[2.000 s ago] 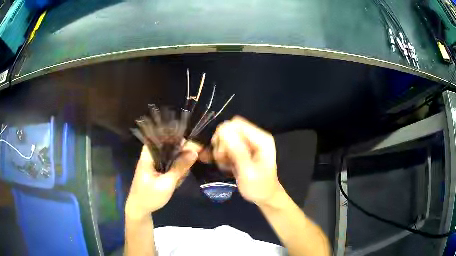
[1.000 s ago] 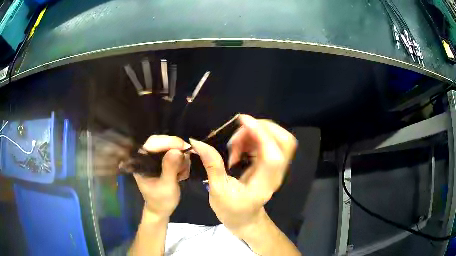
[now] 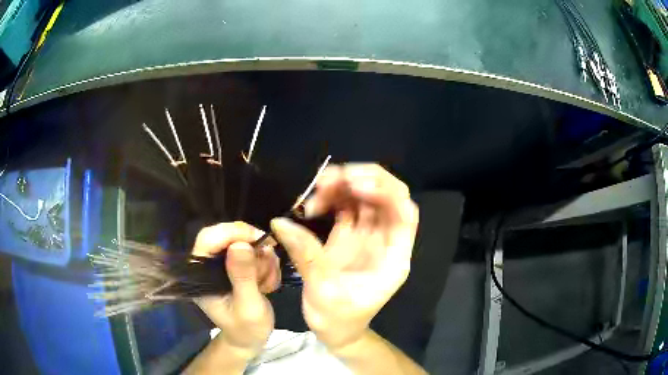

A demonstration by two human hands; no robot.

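Observation:
My left hand [image 3: 242,275] is closed on a bunch of thin black cables. The dense part of the bunch points left, its pale, brownish stripped ends [image 3: 128,282] blurred. Several separate cables fan upward, with pale straight tips [image 3: 256,133] and small copper-coloured tufts [image 3: 212,159] at their bases. My right hand [image 3: 359,249] is at one more cable, which runs up and right from my left hand. Its pale tip [image 3: 320,176] sticks out past my right fingers, with a copper tuft at its base. The right fingertips are partly blurred.
A green bench top [image 3: 410,36] with a metal edge curves across the top. Black leads with silvery ends [image 3: 600,77] lie on it at right. Blue trays [image 3: 62,315], one with small parts, are at left. A grey metal frame [image 3: 494,307] with a black cable stands at right.
Since one second ago, the fanned cables have shifted left and down, and the dense bunch has swung out to the left. My right hand remains at the single cable, whose copper tuft now shows beside the fingers.

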